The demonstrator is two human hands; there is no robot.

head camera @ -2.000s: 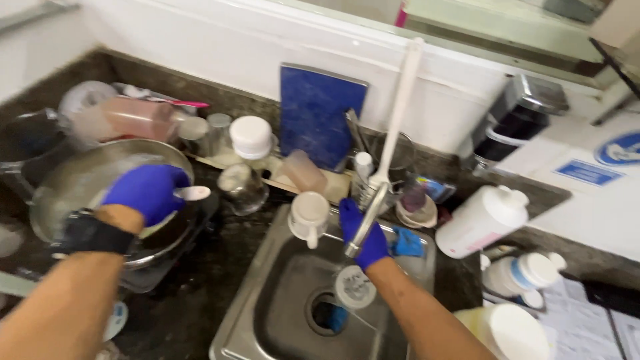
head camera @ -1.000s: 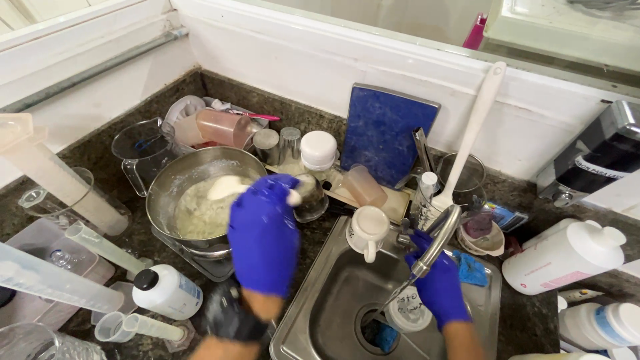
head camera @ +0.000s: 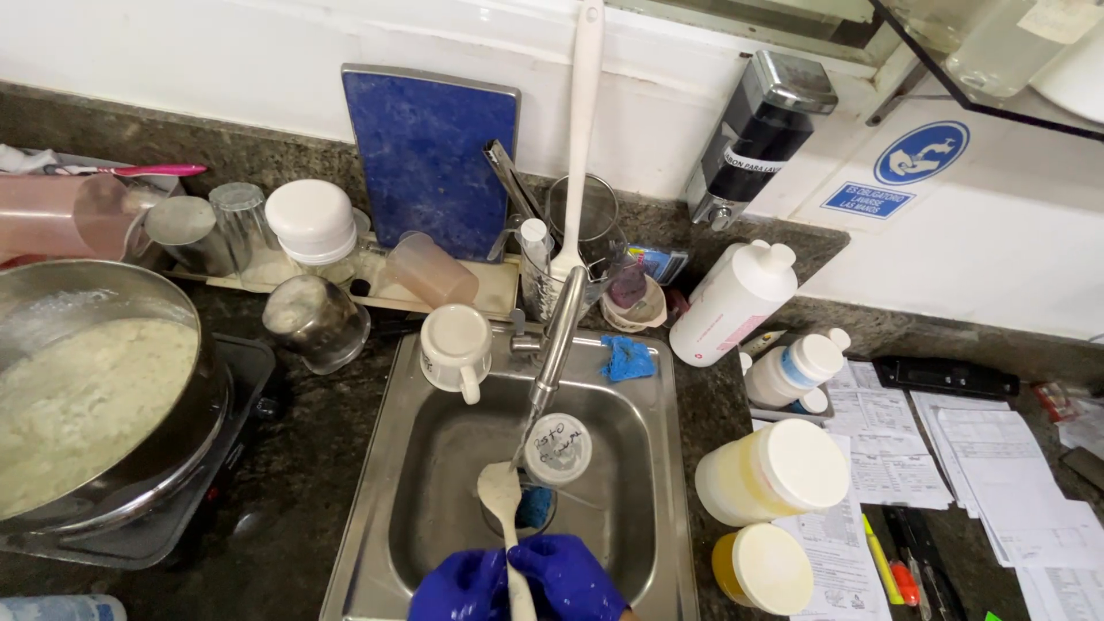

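Note:
Both hands wear blue gloves and meet at the near edge of the steel sink (head camera: 621, 517). Between them is a white spoon or spatula (head camera: 500, 492), its coated head pointing away under water running from the faucet (head camera: 556, 345). My left hand (head camera: 461, 588) holds the handle from the left, and my right hand (head camera: 565, 573) grips it from the right. A round lid or tub with handwriting (head camera: 559, 448) lies in the basin behind the spoon's head. Blue material (head camera: 535, 507) sits at the drain. On the left stands a metal bowl (head camera: 200, 345) of pale, lumpy mixture.
An upside-down white mug (head camera: 455, 345) stands on the sink's back left rim, a blue cloth (head camera: 628, 358) on its back right. A blue board (head camera: 431, 155) leans on the wall. White bottles (head camera: 737, 302), lidded tubs (head camera: 772, 479) and papers (head camera: 992, 457) are at the right.
My left hand has moved from beside the bowl to the sink with the white utensil. My right hand has left the faucet and joined it on the handle. The view has shifted right.

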